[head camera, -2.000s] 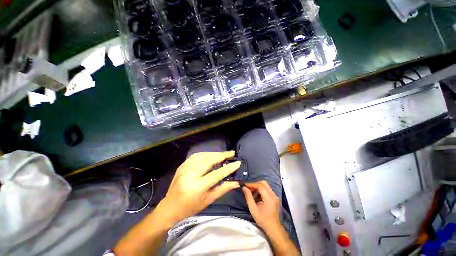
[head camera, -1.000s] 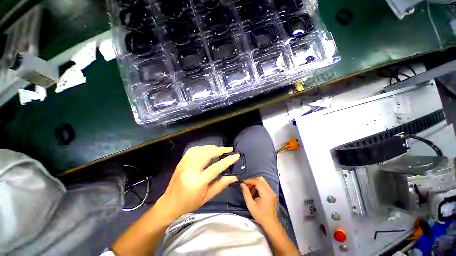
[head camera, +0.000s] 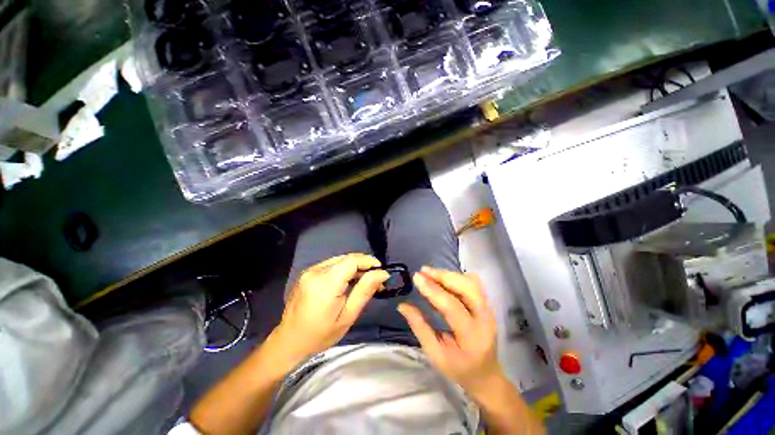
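A small black watch-case-like frame (head camera: 394, 295) with an open centre is above my lap. My left hand (head camera: 327, 297) grips its left side between thumb and fingers. My right hand (head camera: 455, 323) is at its right side, thumb and fingers spread apart; whether a fingertip touches the frame is hard to tell. A clear blister tray (head camera: 280, 161) lies on the green bench, with black frames in its back pockets; the front row pockets look empty.
White machine base (head camera: 527, 204) with black drag chain (head camera: 616, 218), red button (head camera: 570, 364) and hex key (head camera: 654, 352) at right. Orange piece (head camera: 482, 218) beside my knee. Loose black frame (head camera: 81, 230) and paper scraps (head camera: 81, 133) on the bench. A person's grey sleeve (head camera: 127, 365) at lower left.
My right hand has opened and moved up from below the frame to its right side. The frame now shows its open centre. The view has shifted, and the machine slide parts came forward earlier.
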